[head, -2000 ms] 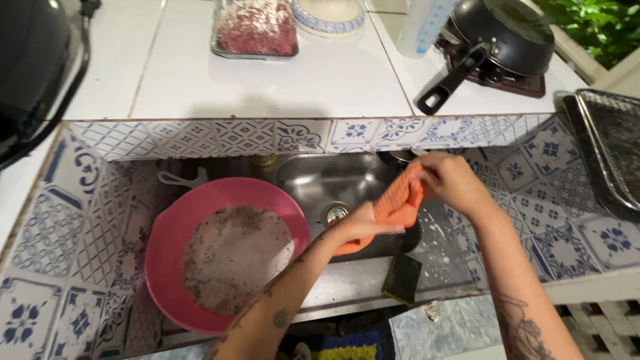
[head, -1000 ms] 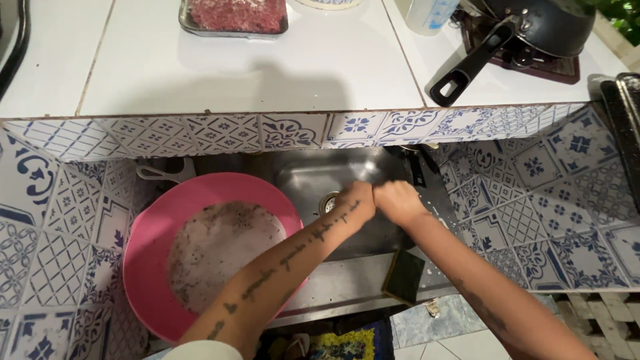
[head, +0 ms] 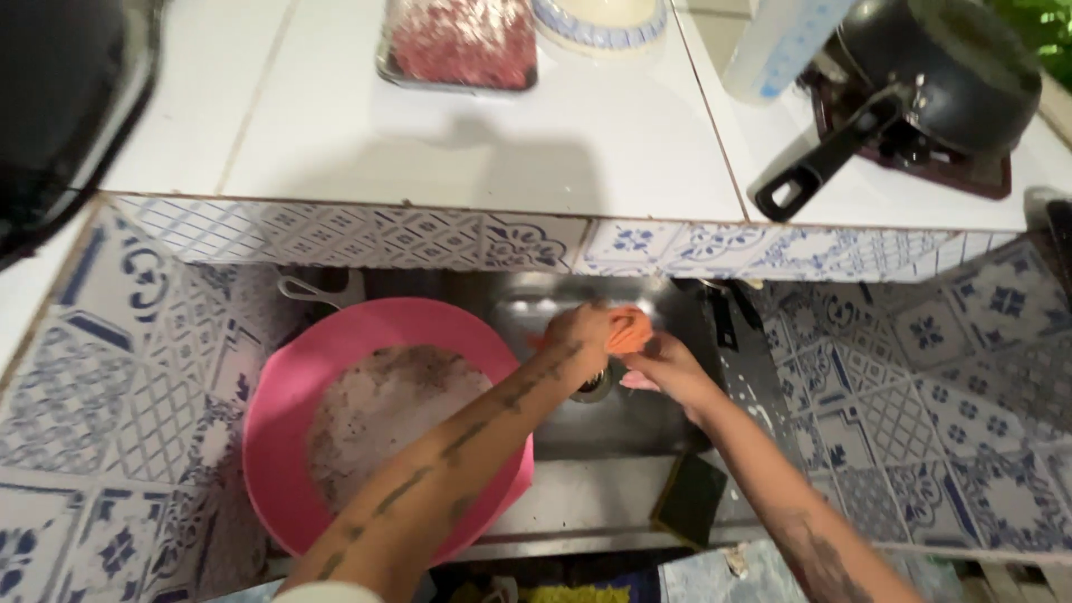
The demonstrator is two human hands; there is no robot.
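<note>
Over the stainless steel sink basin, my left hand is closed around a bunched orange cloth. Part of the cloth sticks out on both sides of that fist. My right hand is at the cloth's right end, its fingers partly spread; whether they touch the cloth is hard to tell. Below the hands the drain is partly visible. A pink plastic basin with whitish, speckled contents stands left of the sink bowl, partly hidden by my left forearm. A dark green scouring sponge lies on the front sink ledge.
On the white tiled counter are a wrapped tray of ground meat, a patterned bowl, a translucent container and a black pan on a burner. Dark-handled utensils lie at the sink's back right.
The cloth was stretched between both hands two seconds ago, and the hands were fists close together one second ago. Now the cloth is bunched in my left hand and my right hand's fingers have loosened.
</note>
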